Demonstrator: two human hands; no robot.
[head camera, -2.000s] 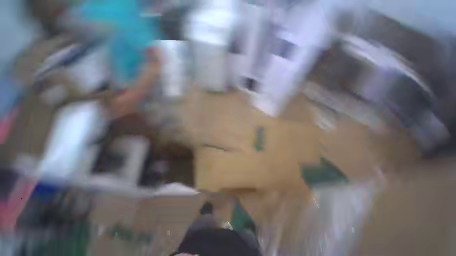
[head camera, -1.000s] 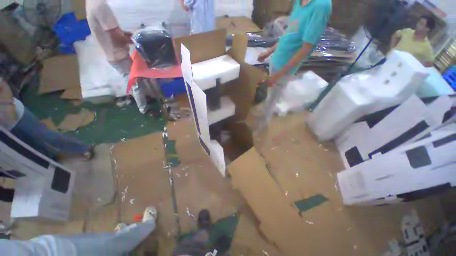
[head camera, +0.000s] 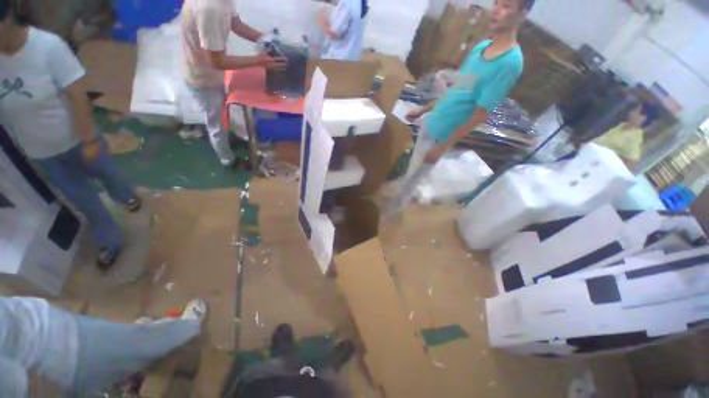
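No hand of mine is in view. An open upright carton (head camera: 317, 167) stands in front of me, white with dark bands outside and brown inside. Two white foam blocks (head camera: 351, 116) sit inside it, one above the other. A long brown flap (head camera: 381, 311) spreads from its base across the floor towards me. My own dark shoes show at the bottom edge.
Printed cartons lean at the right (head camera: 544, 322) and left (head camera: 43, 253). White foam-like bundles (head camera: 536, 194) stand behind the right ones. A person in a teal shirt (head camera: 476, 85) stands behind the open carton. Another person's leg (head camera: 128, 350) reaches in at lower left. A red-covered table (head camera: 256, 89) is behind.
The blurred view has become clear. Since one second ago, the scene has shifted left at the right side, and the person in white at left shows more fully. The open carton stands in the same place.
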